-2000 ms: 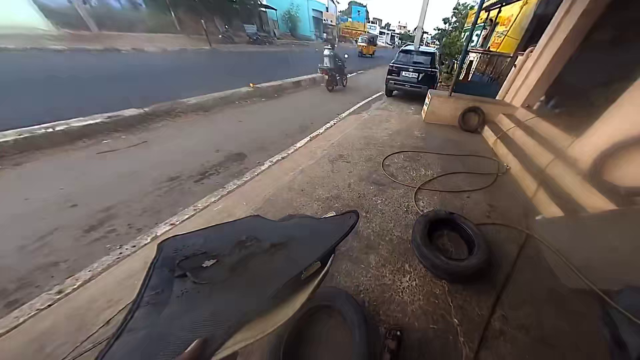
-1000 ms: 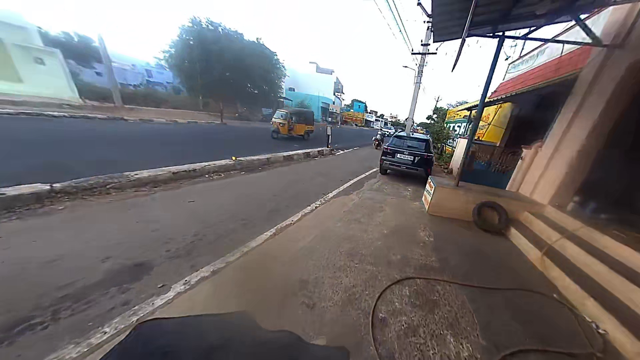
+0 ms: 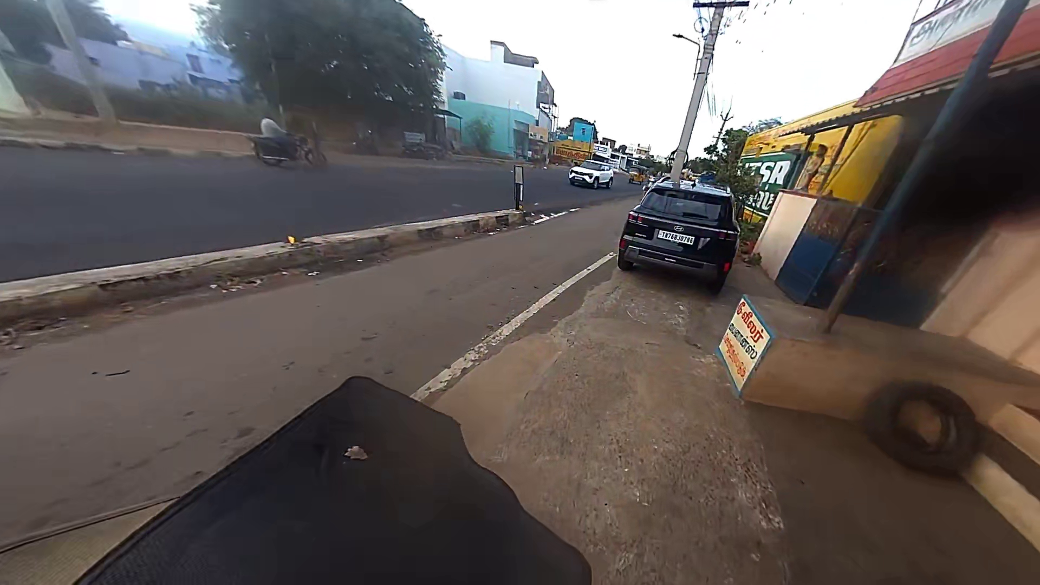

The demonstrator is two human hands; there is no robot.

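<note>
A black floor mat, apparently a car's, (image 3: 366, 504) spreads across the bottom of the head view, left of the middle. It has an irregular, curved outline, and a small pale scrap (image 3: 356, 452) lies on its surface. A beige edge (image 3: 73, 540) of similar sheet material shows at the lower left. Neither my left hand nor my right hand can be seen, so what holds the mat is hidden below the frame.
A black car (image 3: 681, 231) is parked ahead on the roadside. On the right are a painted sign (image 3: 744, 345), a tyre (image 3: 922, 428) against a low platform (image 3: 845, 370), and a slanted post (image 3: 926, 162). A low kerb (image 3: 244, 262) divides the roads; a motorcycle (image 3: 284, 150) passes beyond.
The view has swung up and moved forward along the roadside. The nearer tyres and the hose seen earlier are out of frame. The mat remains at the bottom.
</note>
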